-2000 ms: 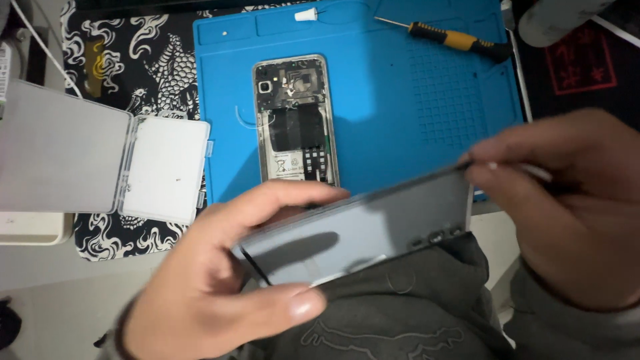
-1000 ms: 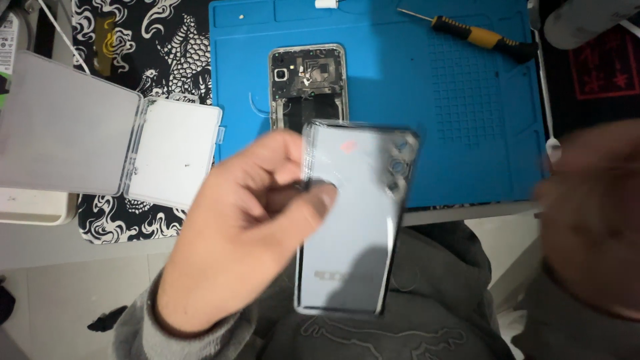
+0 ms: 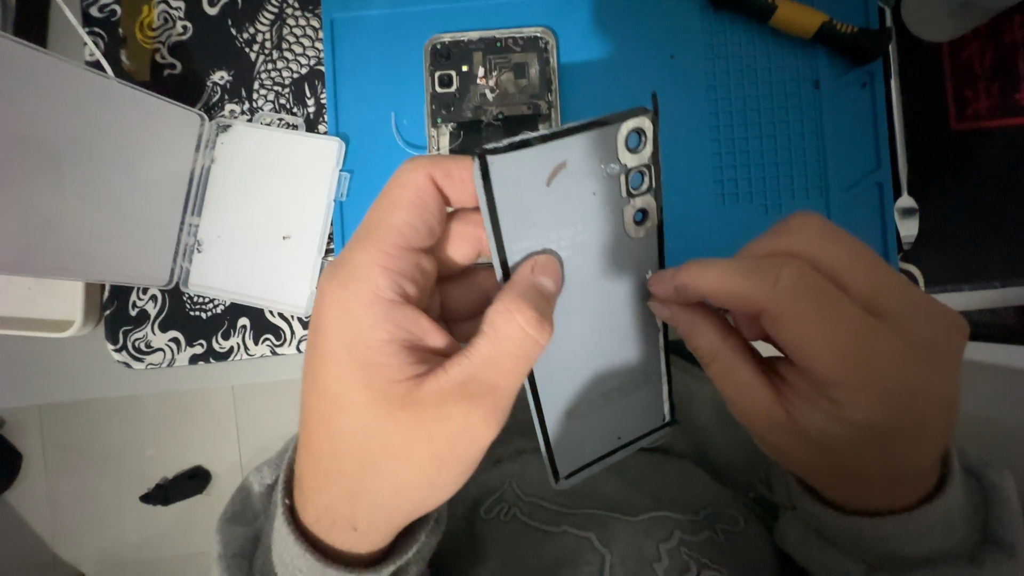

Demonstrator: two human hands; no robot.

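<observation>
My left hand (image 3: 424, 344) grips a phone's back cover (image 3: 592, 320) by its left side, thumb on the face turned to me. This face is grey with black strips along its edges and three ringed camera holes at the upper right; blue shows through them. At the cover's right edge, the thumb and index finger of my right hand (image 3: 808, 344) are pinched together, on or close to a strip there. Whether they hold the strip is unclear. Behind the cover, an opened phone (image 3: 492, 88) lies on the blue silicone mat (image 3: 376, 48), its lower part hidden.
An open clear plastic case (image 3: 264, 216) lies at left on a black-and-white patterned mat (image 3: 152, 344). A yellow-and-black screwdriver (image 3: 800, 20) rests on the blue mat at the upper right. A metal spoon-like tool (image 3: 906, 220) is beside the mat's right edge.
The cover's inner face with the black strips is now toward me; one second ago a shinier face showed. My right hand has come in from the right to the cover's edge.
</observation>
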